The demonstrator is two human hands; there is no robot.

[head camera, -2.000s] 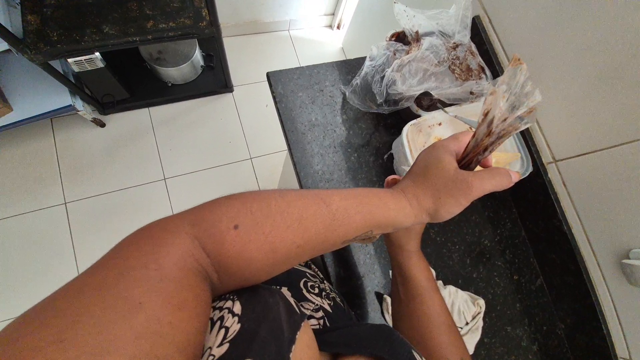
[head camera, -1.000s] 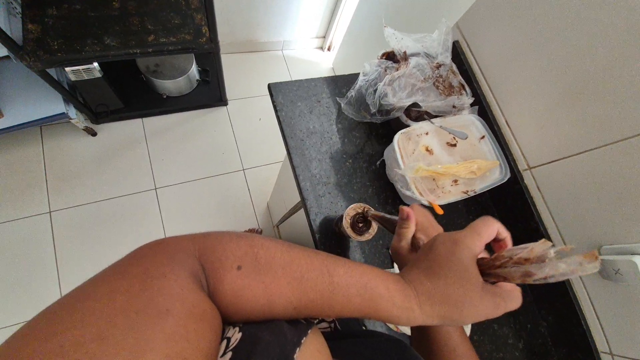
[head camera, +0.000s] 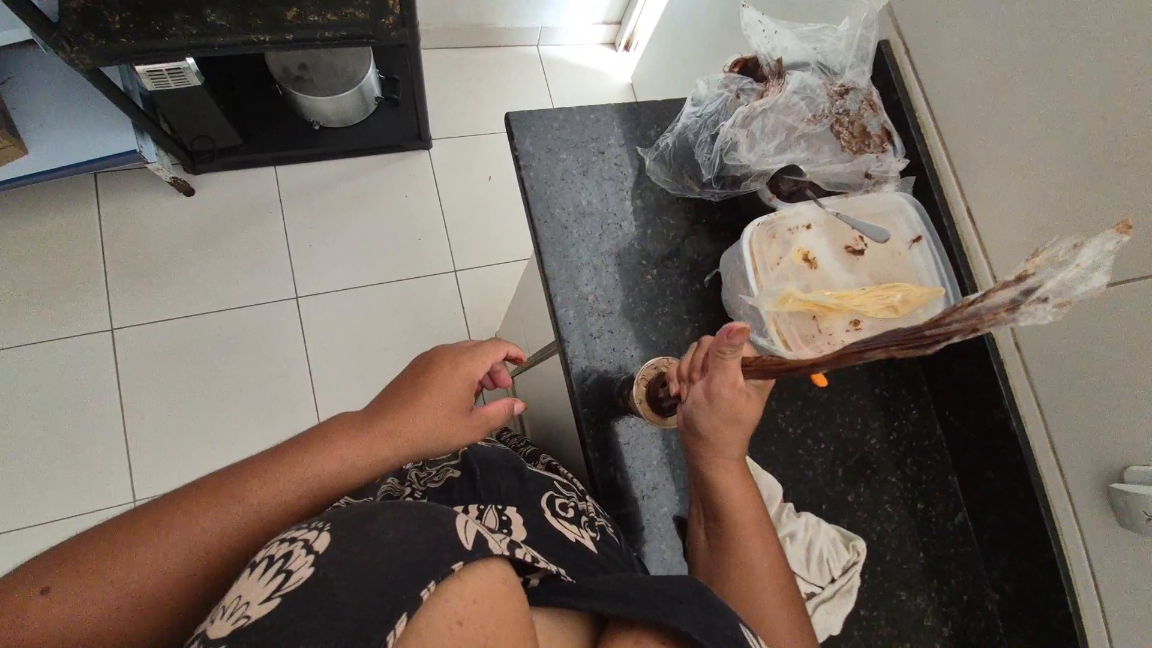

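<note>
My right hand [head camera: 724, 400] is closed around the lower part of a plastic piping bag [head camera: 864, 351] streaked with a brown, chocolate-like filling. The bag's twisted upper end sticks out to the right. Just left of that hand stands a small round cup or jar [head camera: 646, 396] with a pale rim and dark filling inside; the fingers hide part of it and the bag's tip. My left hand [head camera: 459, 391] hangs over the counter's near left side, fingers loosely curled and apart, holding nothing. Beyond the right hand lies a lidded plastic tub [head camera: 837, 256] with a yellow-smeared plastic strip [head camera: 864, 299] on it.
A smeared clear plastic bag [head camera: 765, 126] and a spoon [head camera: 855, 222] lie at the far end of the black stone counter [head camera: 594, 216]. A pale cloth [head camera: 819, 549] is beside my right forearm. A metal pot [head camera: 333, 85] sits on a dark shelf at upper left.
My left hand has let go of the piping bag's upper end and moved left, off the counter. The right hand, largely hidden before, now shows around the bag beside the cup.
</note>
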